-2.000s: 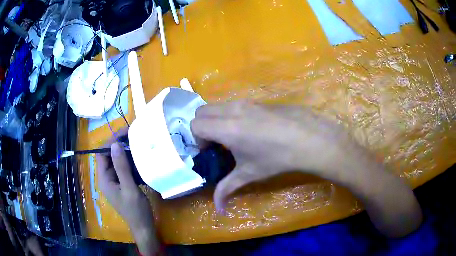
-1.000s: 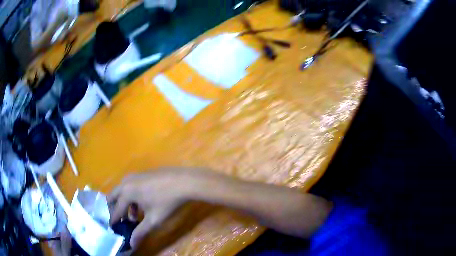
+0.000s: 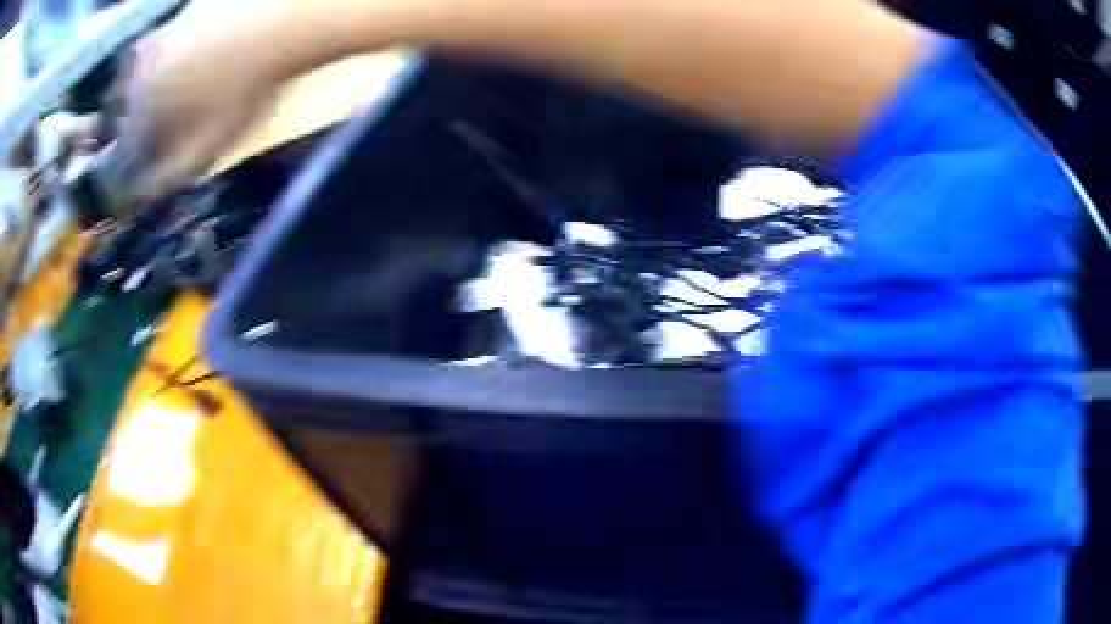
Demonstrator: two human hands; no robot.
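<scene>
My right hand [image 3: 195, 104] is at the upper left, blurred, at the end of a forearm that crosses above a large black bin. Its fingers reach down over a cluttered heap of small dark and pale parts; I cannot tell if they hold anything. The large black bin [image 3: 487, 388] fills the middle. White covers [image 3: 530, 305] and dark cables lie in its bottom, partly hidden by my blue sleeve. My left hand is out of the picture.
The orange-yellow film bench [image 3: 232, 512] is at the lower left, with pale patches [image 3: 152, 457] and a thin dark cable end on it. A dark green strip [image 3: 91, 366] runs beside it, with blurred white things. The bin's rim overlaps the bench corner.
The view has swung right to the black bin. My right hand has left the white camera body and reached out past the bin's far left side. The camera body and left hand are out of view.
</scene>
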